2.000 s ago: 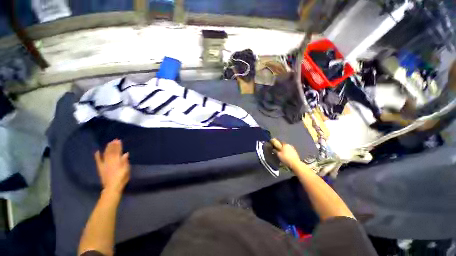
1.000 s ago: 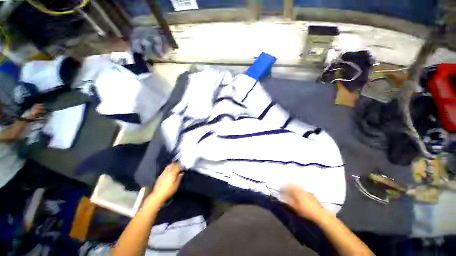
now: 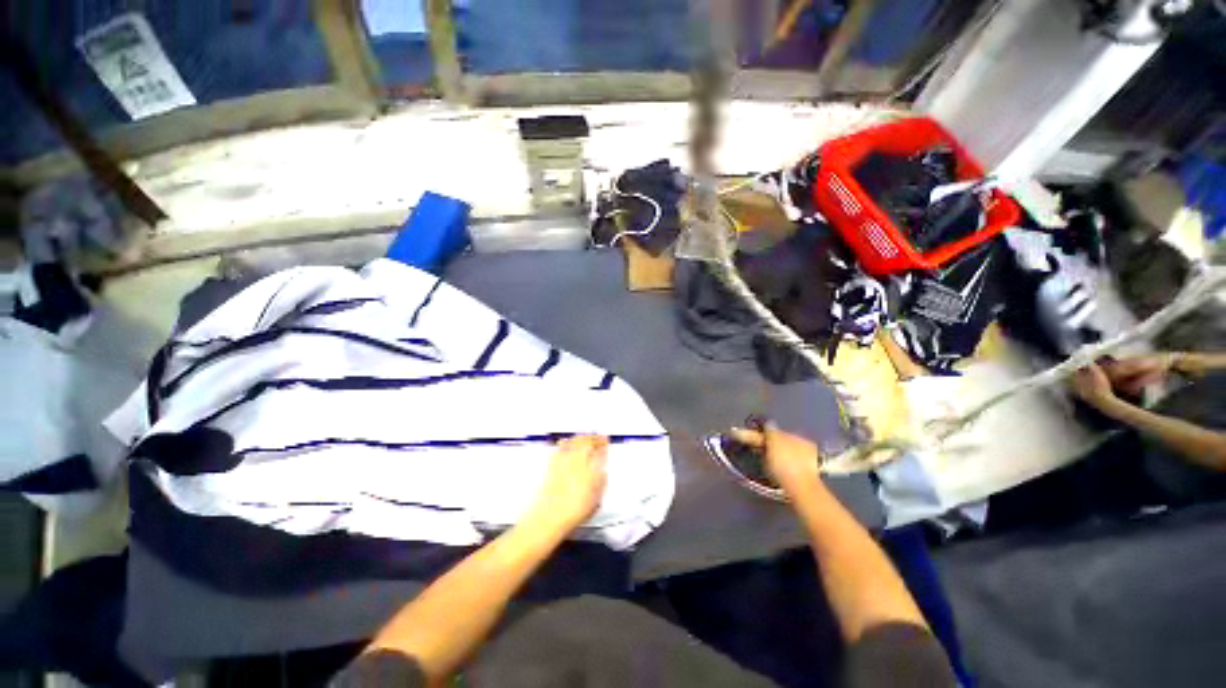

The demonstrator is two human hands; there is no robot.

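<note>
A white garment piece with dark stripes [image 3: 363,403] lies spread over the left and middle of the dark grey ironing table [image 3: 551,289]. Its navy part [image 3: 269,558] shows along the near edge. My left hand [image 3: 576,481] rests on the white cloth near its right end; whether the fingers pinch it I cannot tell. My right hand [image 3: 780,454] grips the handle of the steam iron [image 3: 744,464], which sits on the table just right of the garment, not touching it.
A pale steam hose [image 3: 760,309] runs to the iron. A blue block [image 3: 430,231] lies at the table's far edge. A small box [image 3: 554,155] stands on the ledge. A red basket [image 3: 861,222] with dark pieces is at the far right. Another person's hands [image 3: 1123,383] are at right.
The garment now lies flat with the white striped side up, over the navy part. My right hand has moved from the cloth to the iron. My left hand has moved right onto the white cloth.
</note>
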